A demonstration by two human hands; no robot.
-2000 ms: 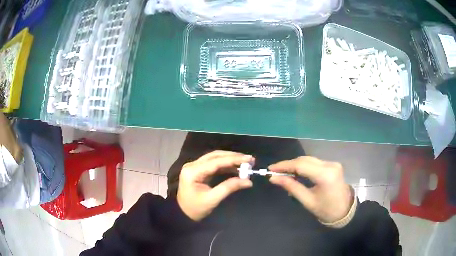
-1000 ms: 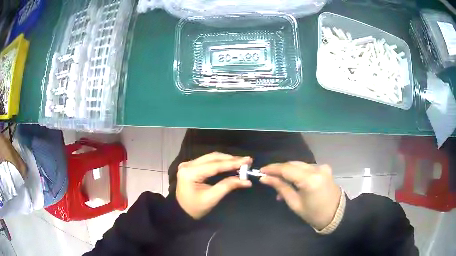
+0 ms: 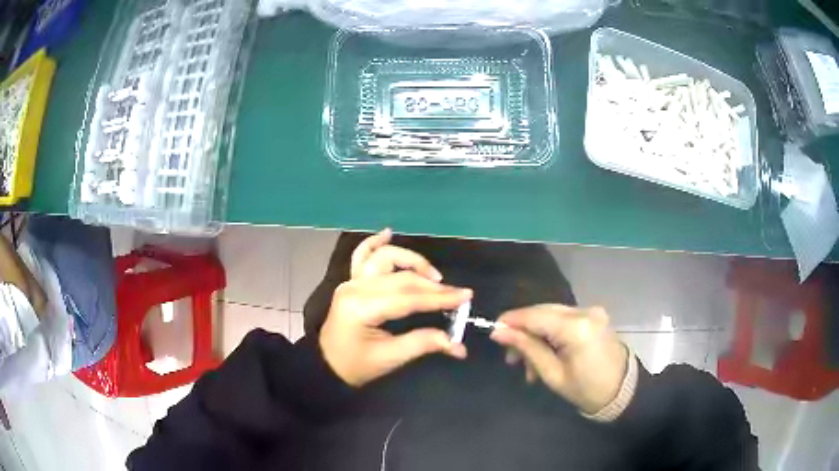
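My left hand (image 3: 391,317) holds a white cap (image 3: 460,323) between thumb and fingertips above my lap. The cap looks like a narrow upright piece from here. My right hand (image 3: 566,350) pinches a thin pale and silvery stem (image 3: 482,323) that reaches from its fingertips to the cap's right side. Whether the stem is seated in the cap cannot be told. The stem's right part is hidden by the right fingers.
On the green bench (image 3: 276,184) lie a blister tray (image 3: 152,120) at left, a clear clamshell box (image 3: 442,101) with thin shafts, a tub (image 3: 672,129) of white sleeves, a plastic bag (image 3: 460,13) behind. Red stools (image 3: 207,322) stand below. Another person's arm shows at far left.
The cap in my left hand now shows as a taller, slightly tilted piece. My left outer fingers have lifted and spread. My right fingertips sit slightly farther right than a second ago.
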